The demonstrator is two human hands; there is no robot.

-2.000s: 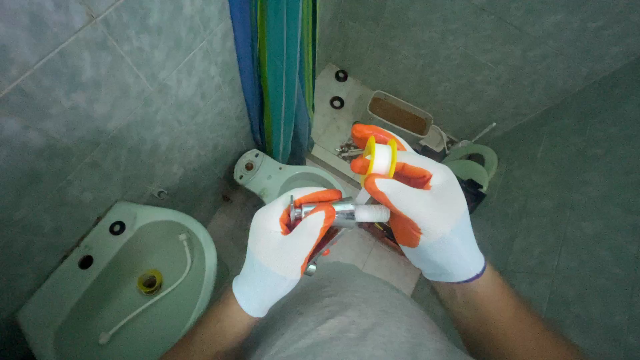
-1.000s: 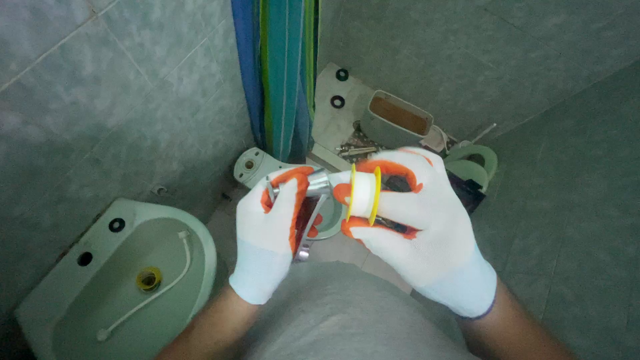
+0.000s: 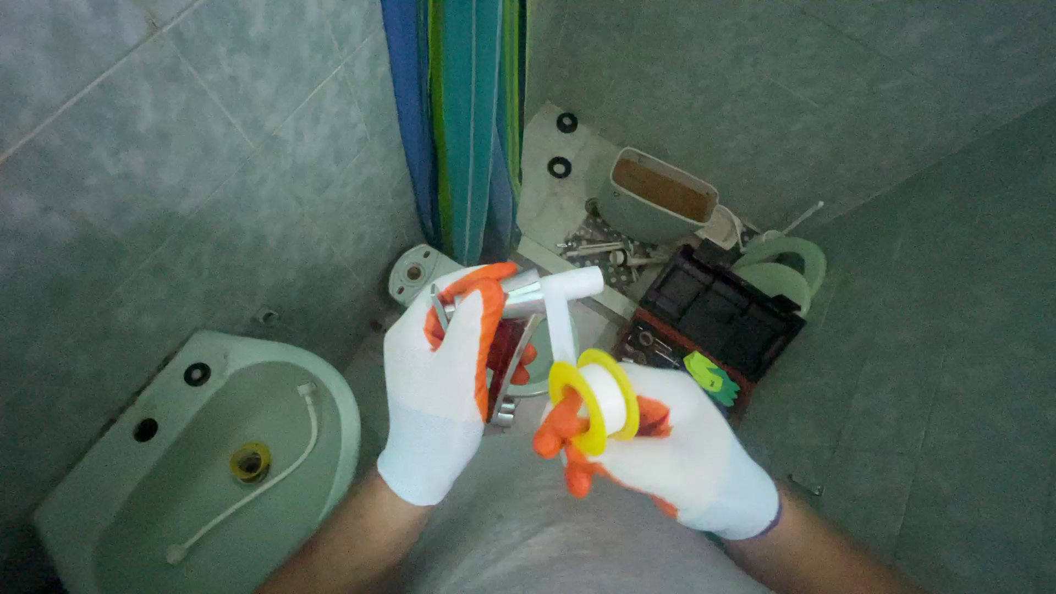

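Observation:
My left hand (image 3: 450, 355), in a white glove with orange fingers, is shut on a chrome faucet (image 3: 521, 295). White thread seal tape (image 3: 575, 285) covers the faucet's protruding end. From there a flat strip of tape runs down to a yellow-rimmed spool (image 3: 594, 402), which my right hand (image 3: 660, 437) grips, gloved alike, with orange fingertips at its near rim. The spool hangs below and right of the faucet's wrapped end. My left fingers hide part of the faucet body.
A washbasin (image 3: 289, 367) at left holds a white flexible hose (image 3: 289, 470). An open toolbox (image 3: 718, 313), a toilet cistern (image 3: 660, 194) and a green toilet seat (image 3: 792, 272) lie at right. A striped shower curtain (image 3: 470, 124) hangs at top centre. The toilet bowl (image 3: 540, 363) shows behind my hands.
My right hand with the spool has moved down, away from the faucet's end, and a length of tape now stretches between them. The open toolbox has come into sight.

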